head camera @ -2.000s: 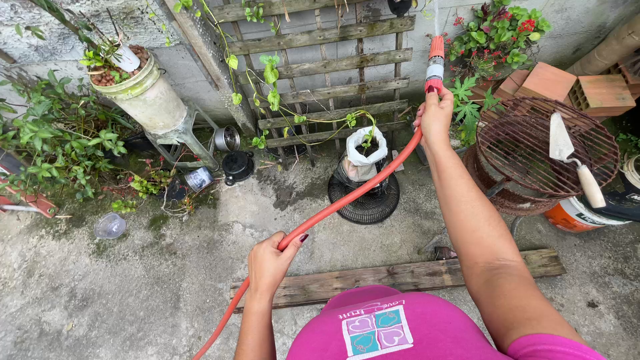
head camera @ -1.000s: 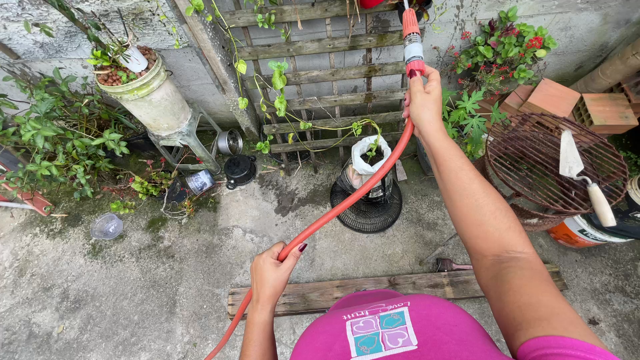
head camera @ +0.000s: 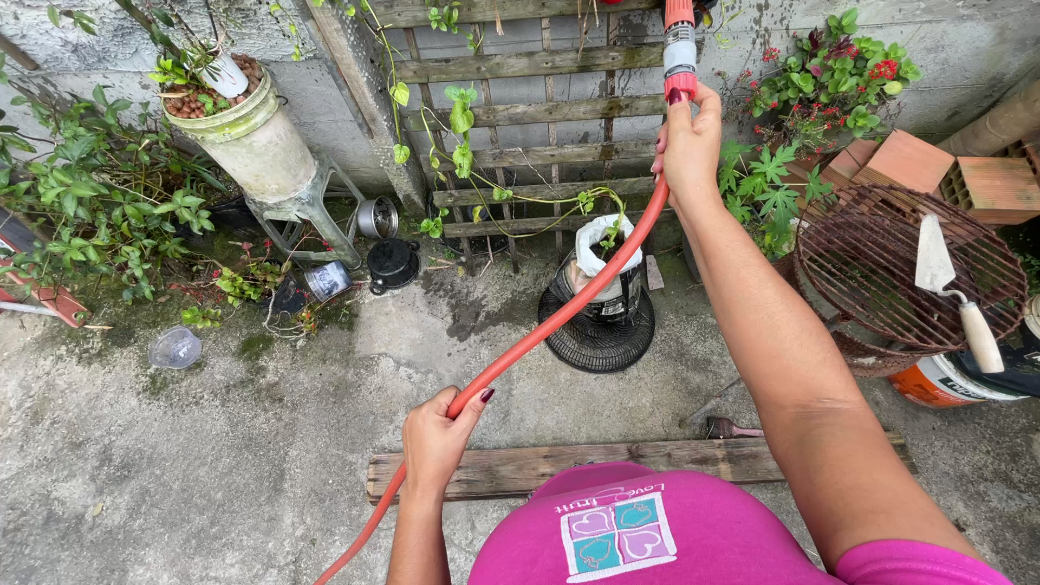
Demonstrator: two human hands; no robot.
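Note:
An orange garden hose (head camera: 546, 327) runs diagonally from the bottom left up to a spray nozzle (head camera: 679, 49) at the top edge, whose tip is cut off. My right hand (head camera: 689, 146) is closed round the hose just below the nozzle. Lower down, my left hand (head camera: 439, 435) grips the same hose. Beyond the hose, a white-lined bag planter (head camera: 587, 253) with a vine stands on a black fan grille (head camera: 603, 345). The vine reaches toward a wooden trellis (head camera: 536, 114) against the wall.
At right, a trowel (head camera: 934, 256) lies on a rusty grill grate (head camera: 845, 268) beside hollow bricks (head camera: 906, 162). A bucket planter (head camera: 268, 154) stands on a plastic stool (head camera: 305, 207) at left. A wooden plank (head camera: 520, 471) lies across the ground near my body.
The nozzle and my right hand have moved left and toward the top edge. Water left the nozzle upward two seconds ago; now its tip is out of frame. Both hands keep hold of the hose.

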